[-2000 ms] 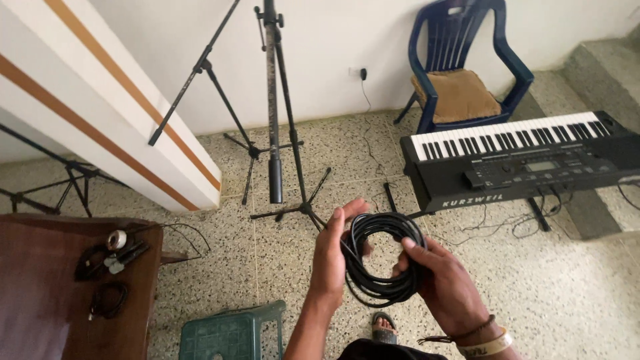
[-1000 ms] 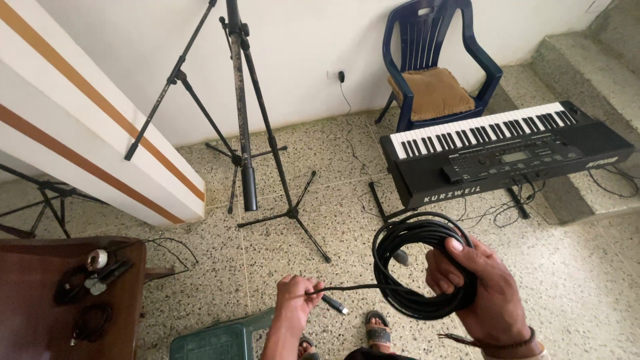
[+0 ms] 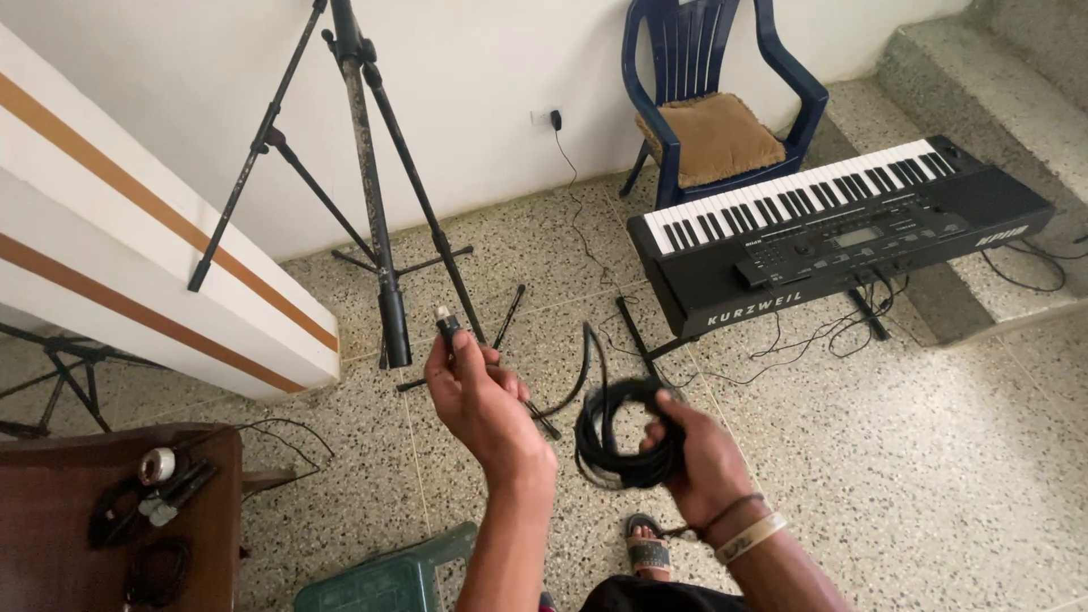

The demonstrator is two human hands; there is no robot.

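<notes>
My left hand [image 3: 480, 391] grips the connector [image 3: 446, 323] at one end of a black cable, its metal tip pointing up. My right hand [image 3: 701, 450] holds the rest of the black cable, wound in a loose coil [image 3: 625, 433] and somewhat blurred. A loop of cable rises between the two hands. Just beyond my left hand, the lower end of a microphone stand's boom [image 3: 393, 327] hangs down. To the right of the coil, farther off, stands a black Kurzweil keyboard [image 3: 731, 293].
A blue plastic chair [image 3: 671, 161] with a brown cushion [image 3: 718, 140] stands behind the keyboard, beside concrete steps [image 3: 977, 93]. At left are a striped pillar [image 3: 170, 221] and a wooden table [image 3: 51, 476] bearing tape and cables. A green plastic stool [image 3: 382, 578] is below; thin cables [image 3: 790, 344] trail across the floor.
My left hand has risen with the cable's connector, which hung low beside it one second ago. A loop of cable now arches between the hands. The coil remains in my right hand.
</notes>
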